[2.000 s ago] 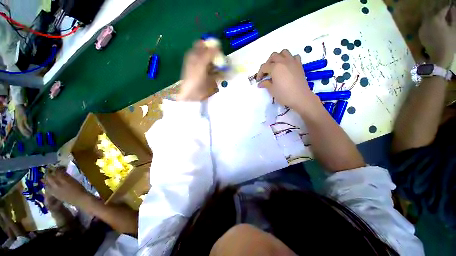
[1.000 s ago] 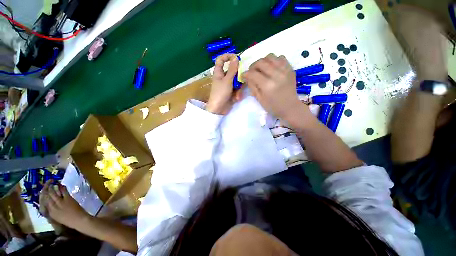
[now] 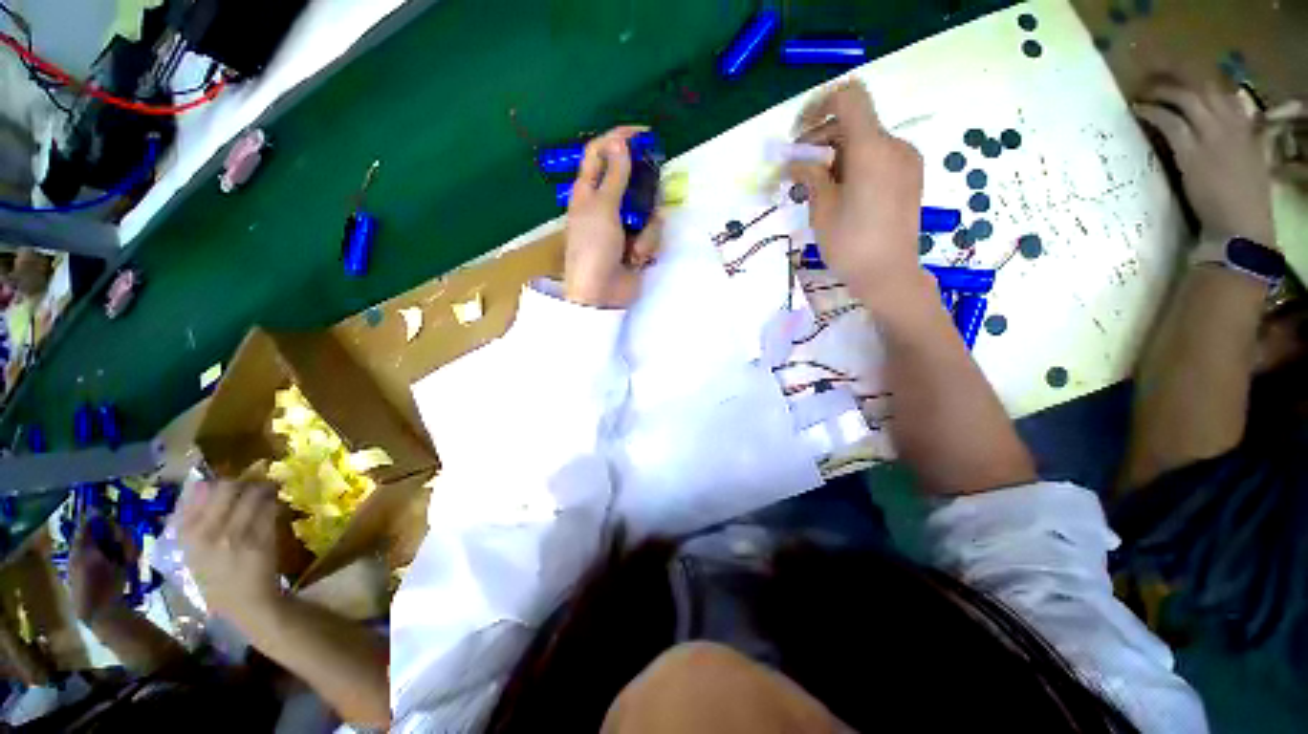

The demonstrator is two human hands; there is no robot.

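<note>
My left hand (image 3: 607,215) is closed around a blue battery cell (image 3: 641,175) near the belt's edge, with a pale-yellow piece (image 3: 674,187) beside it. My right hand (image 3: 865,187), slightly blurred, is right of it over the white board. It holds a small whitish piece (image 3: 798,152) at its fingertips. Thin red and dark lead wires (image 3: 815,333) lie in a row on white paper (image 3: 703,387) below the hands. Several blue cells (image 3: 961,278) lie beside my right wrist, partly hidden by it. Flat dark discs (image 3: 978,181) are scattered on the pale board (image 3: 1069,273).
The green belt (image 3: 474,129) carries loose blue cells (image 3: 823,52), a wired cell (image 3: 359,241) and pink-wrapped parts (image 3: 245,158). An open carton (image 3: 258,416) with yellow pieces (image 3: 319,473) stands at left. Another person's hand (image 3: 230,538) is beside it. Another worker's arm (image 3: 1212,316) rests at the right.
My hands were together at a cell one second ago; my right hand has moved right and up, my left slightly left. Belt items have shifted left. The neighbour's hand has moved to the carton.
</note>
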